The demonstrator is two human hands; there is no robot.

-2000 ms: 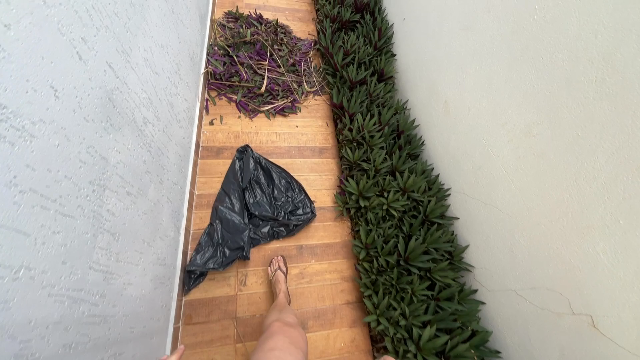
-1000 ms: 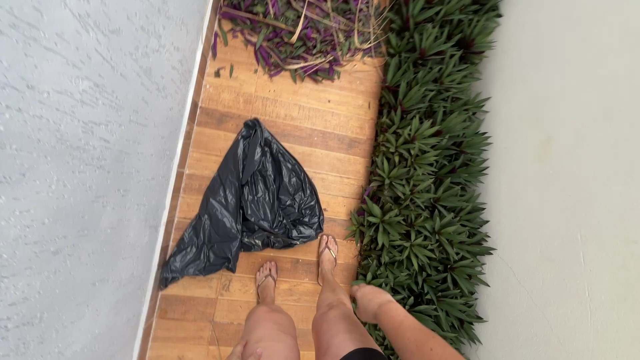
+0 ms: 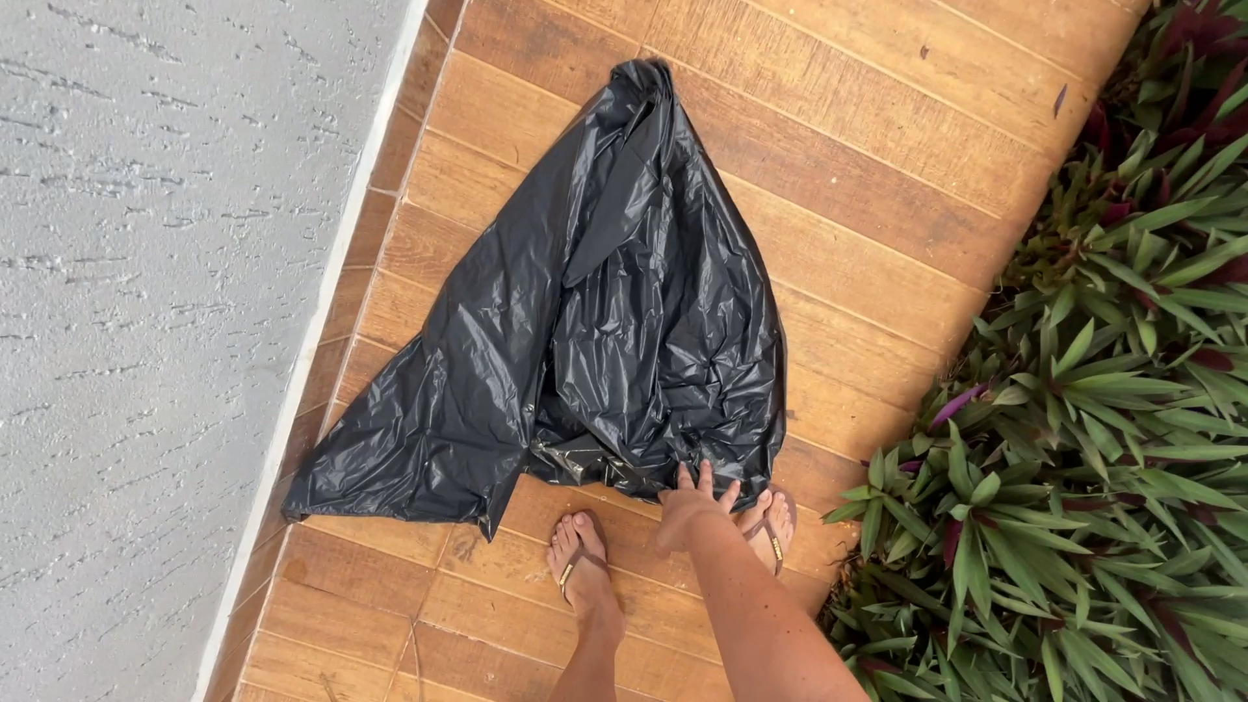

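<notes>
A black plastic bag (image 3: 624,312) lies crumpled and spread on the wood-look tile floor, its narrow folded end pointing away from me. My right hand (image 3: 694,502) reaches down at the bag's near right edge, fingers spread, over or just touching the plastic; contact is not certain. Nothing shows between the fingers. My left hand is out of the frame. Both of my feet, in brown flip-flops (image 3: 582,558), stand at the near side of the bag.
A textured light grey wall (image 3: 175,292) with a tiled skirting (image 3: 336,283) runs along the left. Dense green and purple leafy plants (image 3: 1102,439) border the floor (image 3: 838,185) on the right. Small bits of leaf lie on the tiles.
My right hand has moved forward from beside my leg to the bag's near edge. The view has tipped down closer to the bag, and the heap of cut plants has left it.
</notes>
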